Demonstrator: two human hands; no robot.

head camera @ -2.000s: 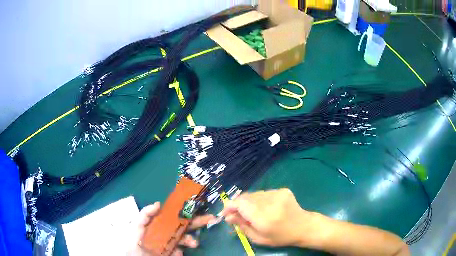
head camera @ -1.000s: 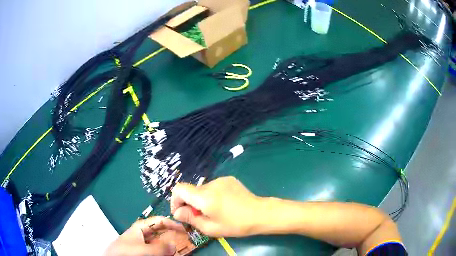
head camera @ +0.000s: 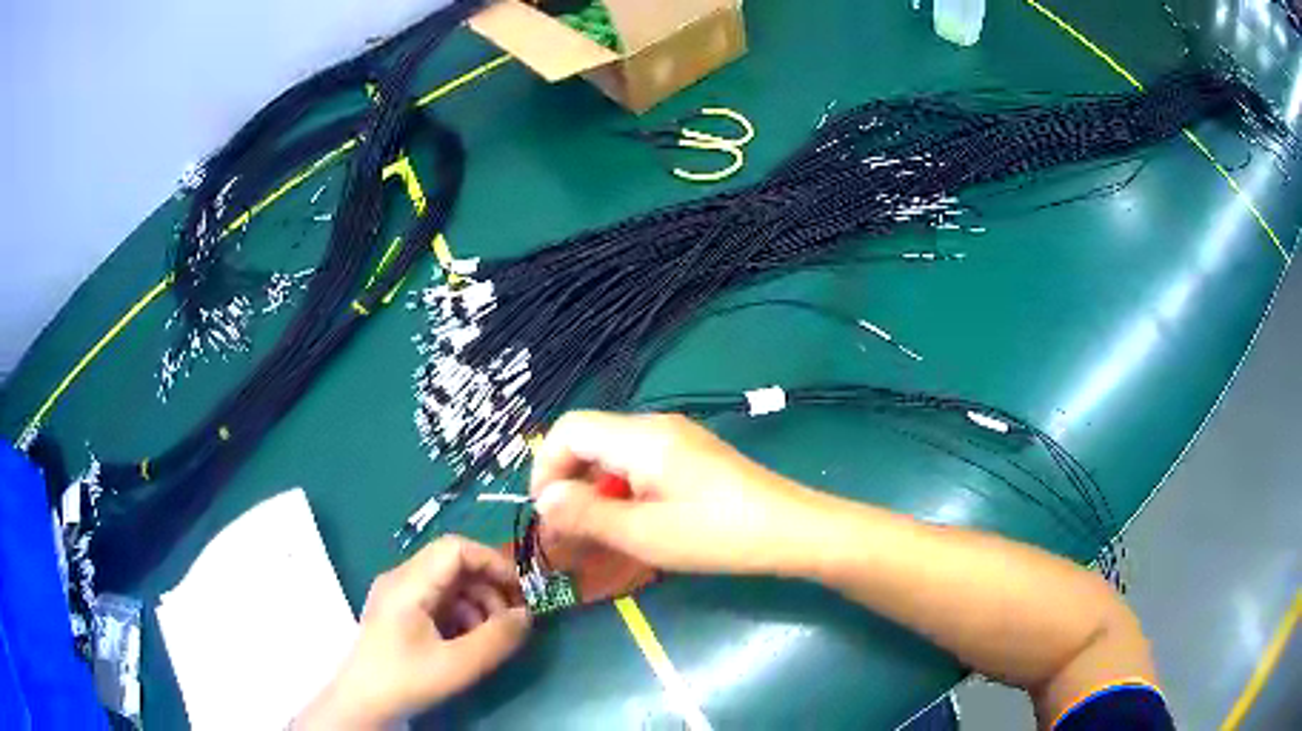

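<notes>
A green terminal block (head camera: 551, 591) with short black wires in its openings sits at the reddish-brown wooden block (head camera: 607, 568), low in the middle. My right hand (head camera: 643, 493) is over the wooden block, closed around a small screwdriver (head camera: 614, 487) whose red handle shows between the fingers. A thin white piece sticks out left of its fingertips. My left hand (head camera: 436, 614) is at the left side of the green block, fingers curled, fingertips close to the wires. Whether they grip anything is unclear. The right hand hides part of the wooden block.
The main wire bundle (head camera: 685, 250) fans out behind my hands. A few separate leads (head camera: 914, 406) curve right. White paper (head camera: 264, 614) lies left, with more black bundles (head camera: 343, 257) behind. Yellow-handled scissors (head camera: 714, 143) and a carton (head camera: 678, 54) with green pieces stand at the back.
The view has shifted. The wooden block, earlier upright in my left hand, now lies lower and sideways. My left hand has moved to the wires' side. A group of leads now stretches right, apart from the bundle.
</notes>
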